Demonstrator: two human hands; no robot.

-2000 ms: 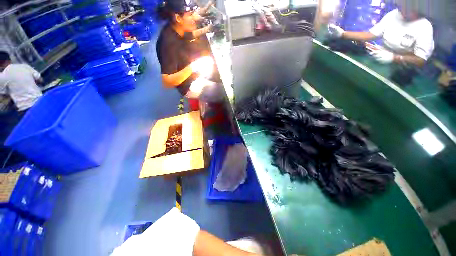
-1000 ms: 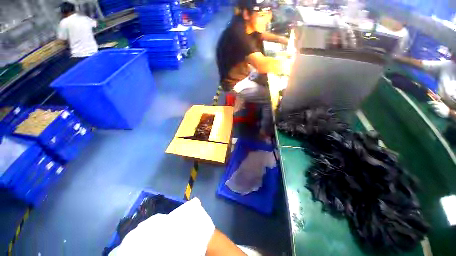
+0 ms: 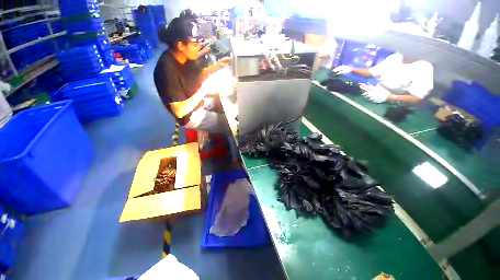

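A large heap of glossy black feather pieces (image 3: 334,183) lies on the green bench (image 3: 307,249) in front of me, beside the grey metal divider. A tan bit of the cardboard palette (image 3: 383,276) shows at the bottom edge of the picture. A white sleeve (image 3: 169,270) shows at the bottom, left of the bench. Neither of my hands is in the picture; both are hidden below or cut off by its edge.
An open cardboard carton (image 3: 159,202) with brown contents stands on the floor. A blue bin (image 3: 211,219) with a pale sheet lies beside it. A large blue tub (image 3: 46,158) stands left. A person in black (image 3: 178,82) sits beyond; a person in white works across the bench.
The view has swung right from one second ago, so the carton and heap sit further left in it. My bare forearm, seen earlier at the bottom, is out of the picture.
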